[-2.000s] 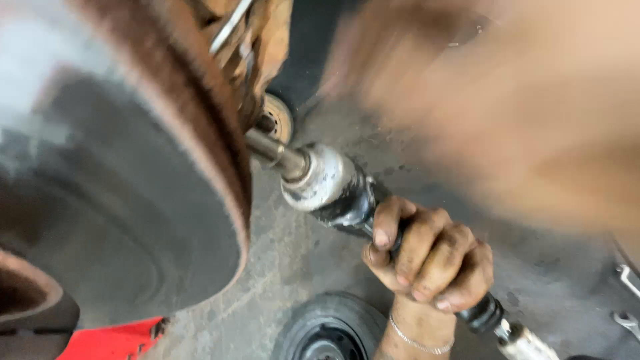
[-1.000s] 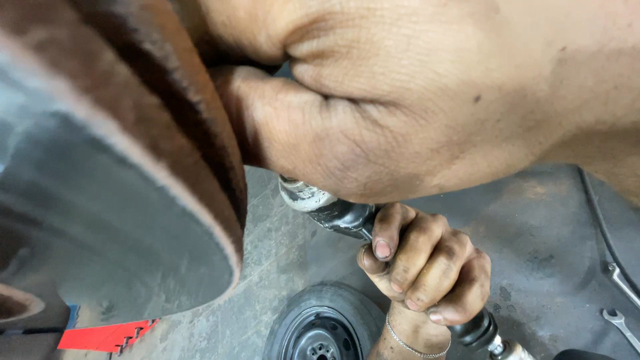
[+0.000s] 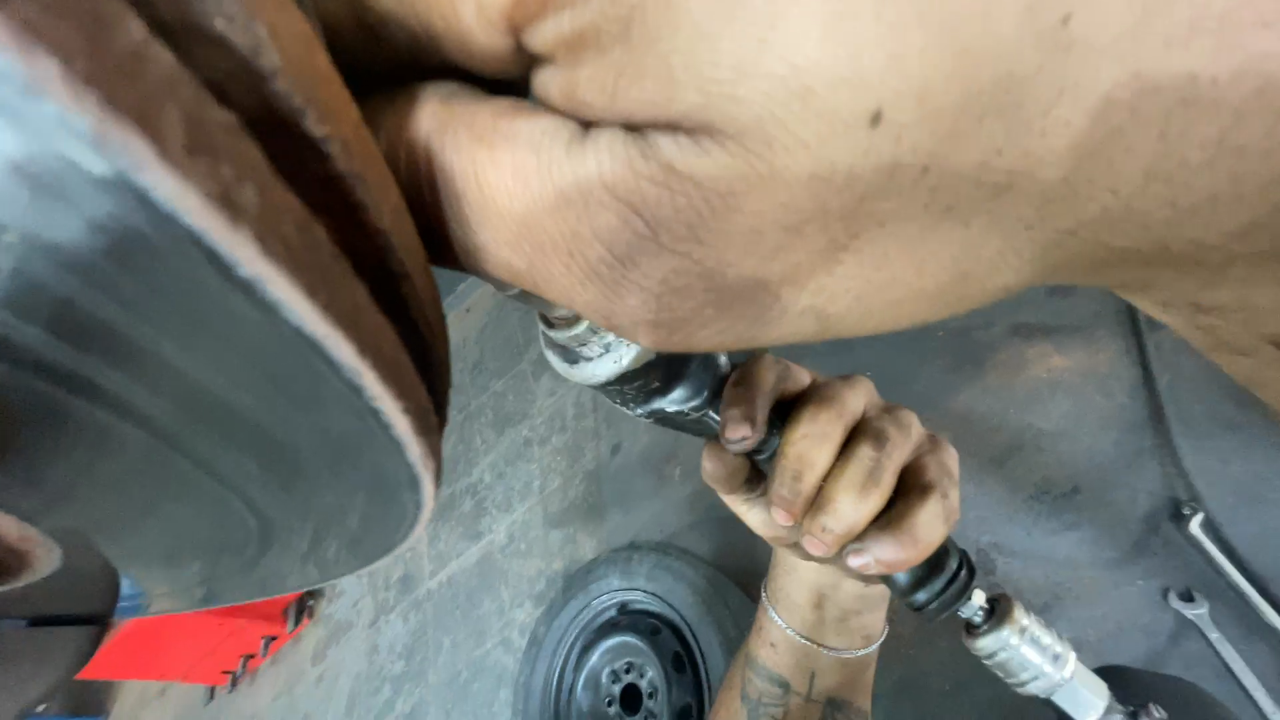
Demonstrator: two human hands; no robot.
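My left hand (image 3: 840,465) is wrapped around the black grip of an air ratchet (image 3: 660,385), whose pale metal head points up and left toward the rusty edge of a brake disc (image 3: 415,400). A metal air coupling (image 3: 1030,650) joins the tool's rear end. Above the ratchet, my right hand (image 3: 600,200) reaches in from the right, close to the camera, with its fingers behind the disc edge. The fingers are hidden, so what they touch cannot be told. The right hand also covers part of the ratchet's head.
A wheel with a tire (image 3: 640,640) lies on the grey floor below. Two wrenches, one an open-ended wrench (image 3: 1215,640), lie at the lower right near a dark hose (image 3: 1155,400). A red metal part (image 3: 190,640) shows at the lower left, beneath the disc.
Two seconds ago my right hand was a blur at the upper right, off the disc; since then it has moved left, behind the disc edge. My left hand keeps its hold on the ratchet.
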